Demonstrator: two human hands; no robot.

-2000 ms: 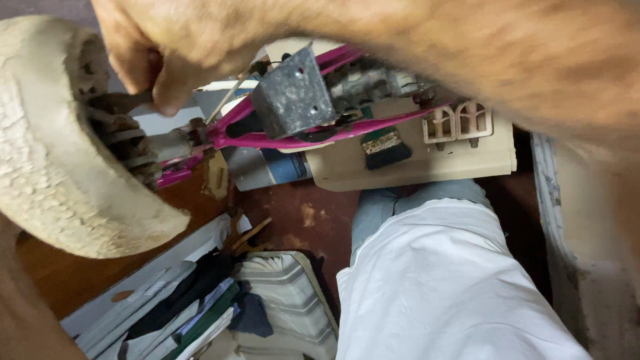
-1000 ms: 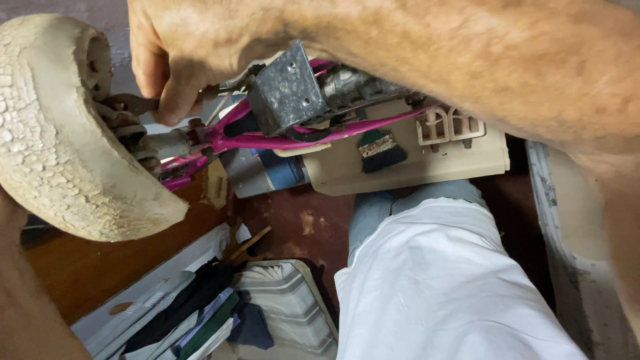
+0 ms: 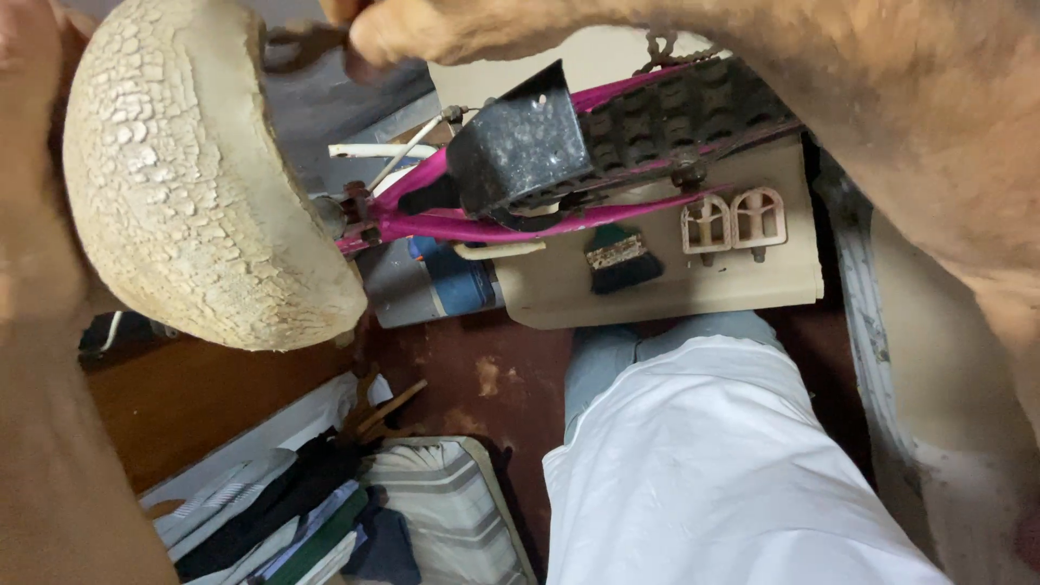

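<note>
A cracked cream bicycle saddle [image 3: 187, 179] is tilted at the upper left, its underside turned away from view. My left hand [image 3: 69, 36] is against the saddle's outer left side, with its fingers mostly hidden behind it. At the top, my right hand [image 3: 390, 36] pinches a blurred dark metal part [image 3: 305, 47] beside the saddle's upper edge; whether it is a tool cannot be told. Below and right of that hand runs the magenta bicycle frame [image 3: 414, 195], with a black bracket [image 3: 524, 150] and a knobby black tyre [image 3: 682, 114].
On a cream panel [image 3: 552, 301] lie a broad paintbrush [image 3: 621, 258] and two pedals [image 3: 757, 218]. A blue object [image 3: 459, 280] is left of the panel. Folded clothes [image 3: 284, 504] and a striped cushion [image 3: 443, 504] are at the lower left, beside a wooden surface [image 3: 219, 398].
The saddle has turned more upright, and its clamp area, visible earlier, is now mostly hidden. My left hand has moved up along the saddle's side. The view has shifted somewhat over the bicycle.
</note>
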